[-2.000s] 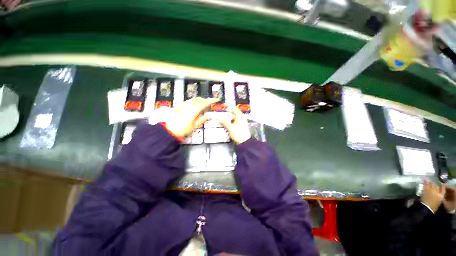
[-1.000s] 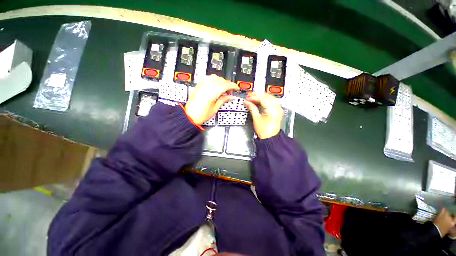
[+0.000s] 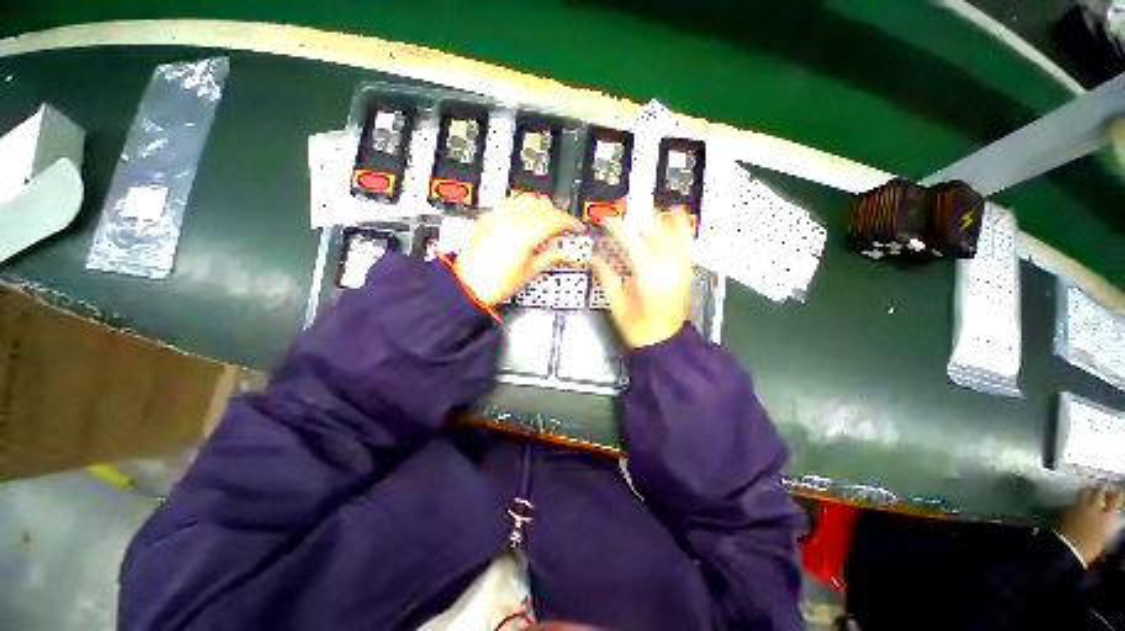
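Observation:
A clear blister tray (image 3: 323, 277) lies in front of me. Its back row holds several black phone backs (image 3: 460, 154) with red-orange ends. Two dark units with pale areas sit at the left of the front row, such as this phone unit (image 3: 365, 255). My left hand (image 3: 506, 253) and my right hand (image 3: 651, 277) are close together over the middle of the tray. Between my fingertips is a small dark piece, blurred and mostly hidden. I cannot tell which hand holds it. Dotted white sticker sheets (image 3: 767, 237) show behind and under the tray.
A clear plastic bag (image 3: 158, 166) and a white carton (image 3: 43, 166) are at left. Stacked black boxes (image 3: 891, 216) stand by a metal post (image 3: 1030, 142) at right, beside long white sheet packs (image 3: 987, 302). Another person's hand (image 3: 1091, 523) is at lower right. A green conveyor (image 3: 691, 62) runs behind.
The view has tilted and shifted since two seconds ago. My right hand has moved slightly, its fingers now more spread. A second dark unit now shows in the front row beside my left hand.

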